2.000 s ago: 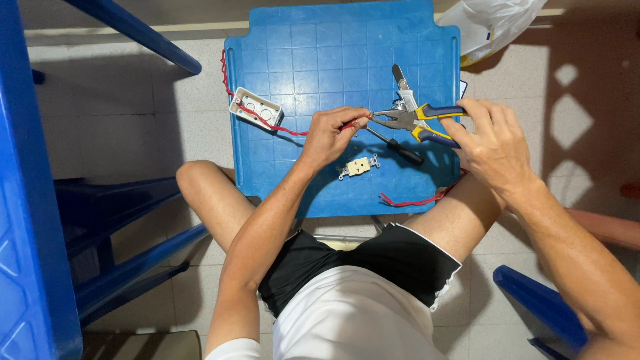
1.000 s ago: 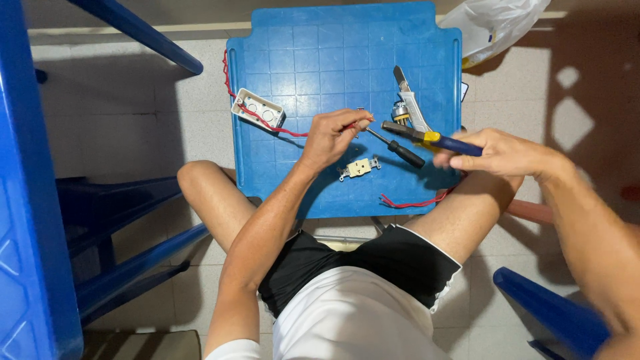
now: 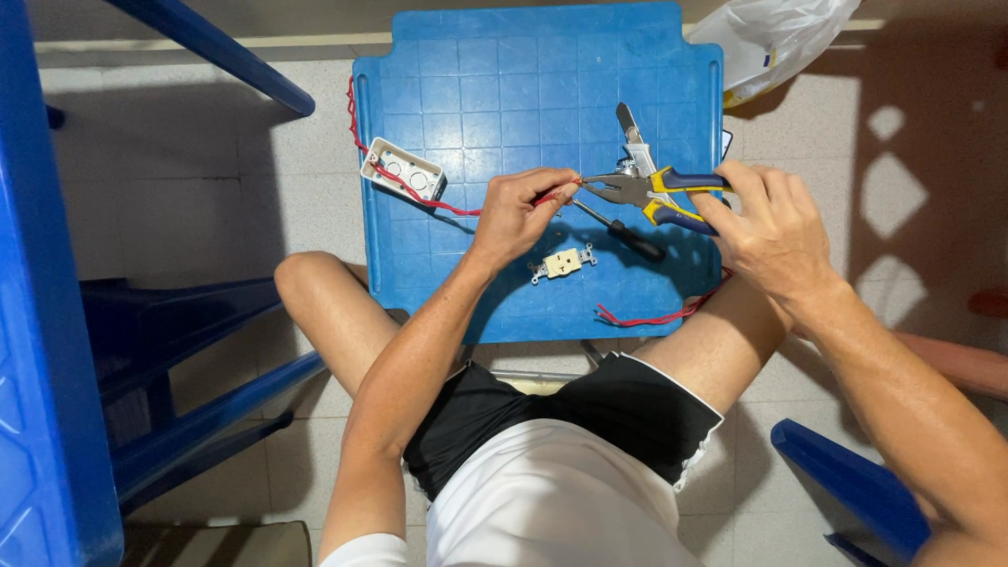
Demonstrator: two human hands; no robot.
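My left hand (image 3: pixel 524 216) pinches the end of the twisted red wires (image 3: pixel 461 211), which run out of a white plastic electrical box (image 3: pixel 404 170). Combination pliers (image 3: pixel 630 190) with blue and yellow handles are held in my right hand (image 3: pixel 776 228), their jaws parted beside the bare wire tip; whether they touch it I cannot tell. Below the jaws lies a screwdriver with a black handle (image 3: pixel 636 241). An ivory electrical receptacle (image 3: pixel 564 264) with metal mounting ears rests nearer to me. Behind the pliers is a utility knife (image 3: pixel 632 134) with its blade out, partly hidden.
A blue plastic table (image 3: pixel 504 102) carries these things. Another piece of red wire (image 3: pixel 654 320) lies at its near right edge. A clear plastic bag (image 3: pixel 776 43) stands beyond the right corner. Blue plastic furniture (image 3: pixel 55 315) is at the left, and a blue leg (image 3: pixel 850 484) at the lower right.
Between one second ago and now, the pliers have turned in my right hand, and their jaws are parted at the wire tip again. My left hand stays in about the same place.
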